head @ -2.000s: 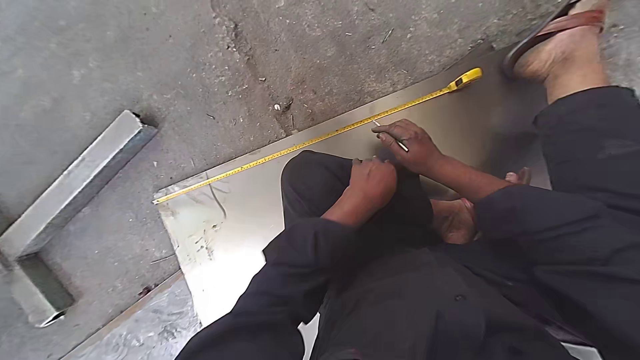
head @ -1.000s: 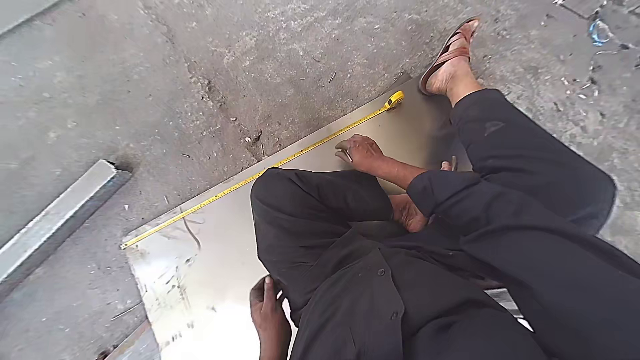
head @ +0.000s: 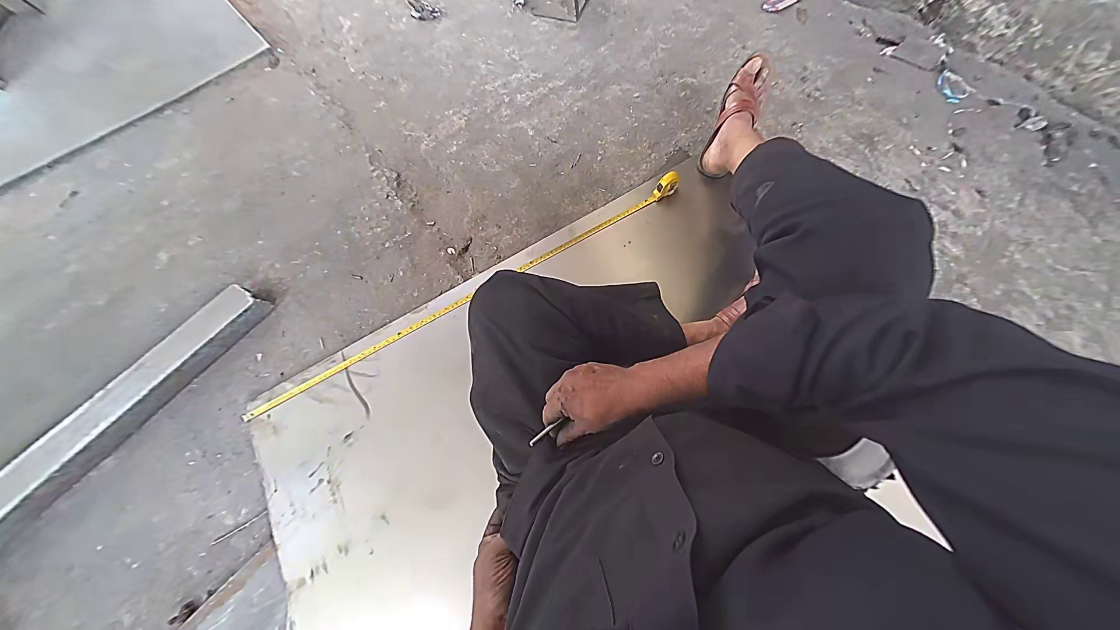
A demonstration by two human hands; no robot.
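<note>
A sheet of shiny metal [head: 394,455] lies on the ground under my folded leg. Along its far edge runs the extended blade of a yellow tape measure [head: 667,185], whose case rests near the sheet's far right corner. My right hand [head: 591,402] is closed around a thin, pen-like metal rod [head: 548,431], held over my lap by the shirt front. Low in the view, my left hand [head: 493,579] hangs beside my thigh above the sheet; its fingers are hidden by the clothing and the frame's bottom edge.
A long metal channel or box section [head: 131,402] lies on the concrete at the left. Another flat sheet [head: 114,70] is at the upper left. My sandalled foot [head: 739,114] is just past the sheet's far right corner. Small debris [head: 954,86] litters the ground at the upper right.
My right hand has drawn back from near the tape blade to my lap. My left hand has dropped from beside the right hand to my side. The view has shifted.
</note>
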